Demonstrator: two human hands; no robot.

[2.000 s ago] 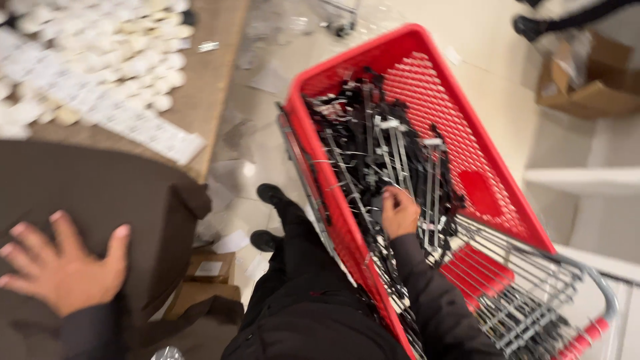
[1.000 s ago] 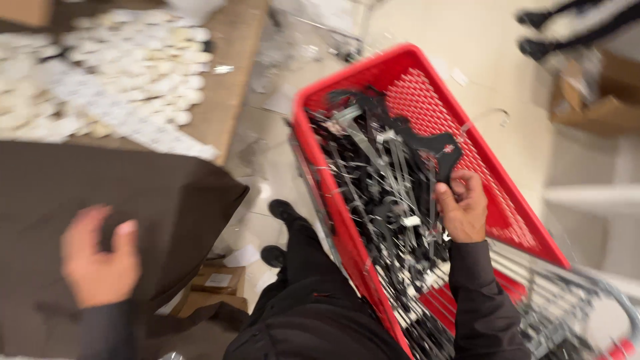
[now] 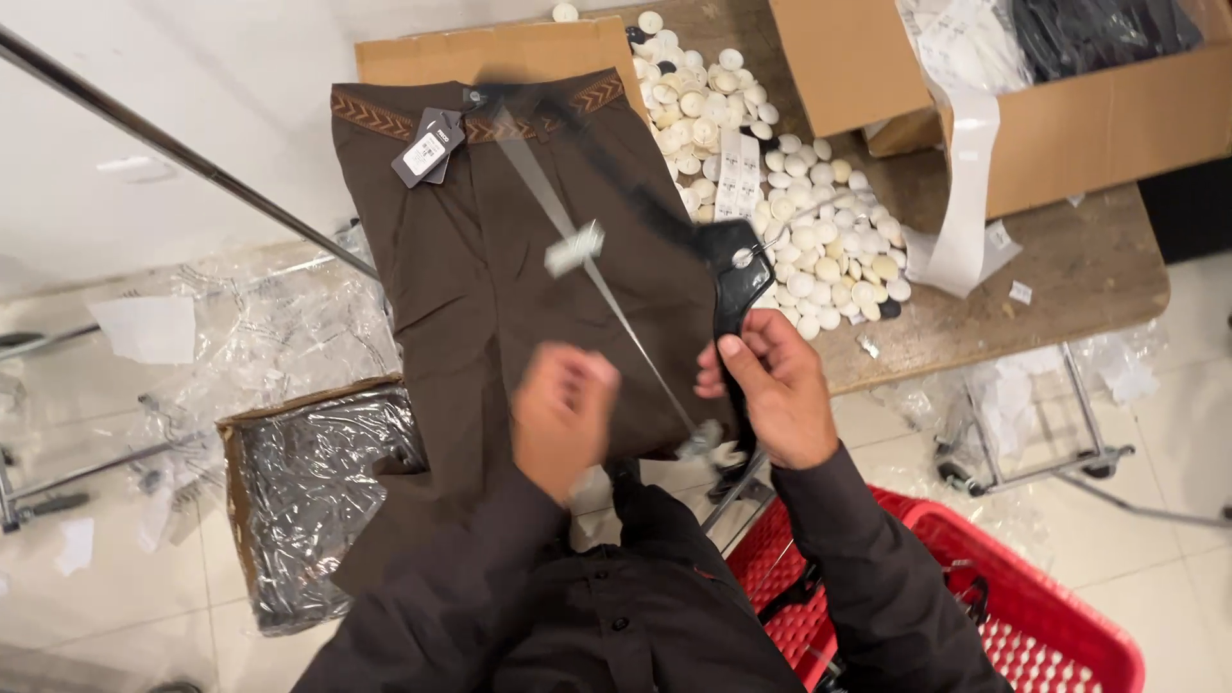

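Note:
My right hand (image 3: 775, 390) grips one arm of a black plastic clip hanger (image 3: 736, 265), whose wire hook points to the upper right. The hanger's metal bar with clips (image 3: 575, 248) slants over brown trousers (image 3: 452, 250). These lie with the waistband at the far end, a woven patterned belt band (image 3: 500, 129) along it and a dark hang tag (image 3: 428, 146) on the waist. My left hand (image 3: 568, 414), blurred, is above the trouser legs with its fingers curled; whether it holds anything cannot be told.
White and cream security tag discs (image 3: 828, 245) are heaped on a wooden table (image 3: 1088, 260), beside an open cardboard box (image 3: 1107, 135). A red shopping cart basket (image 3: 1049, 626) stands at lower right. A box of plastic-wrapped goods (image 3: 313, 491) is at left. Metal racks and plastic litter the floor.
The view has swung from the cart to the table. My right hand, which was in the cart and then lifted a black hanger there, now has a hanger over the trousers.

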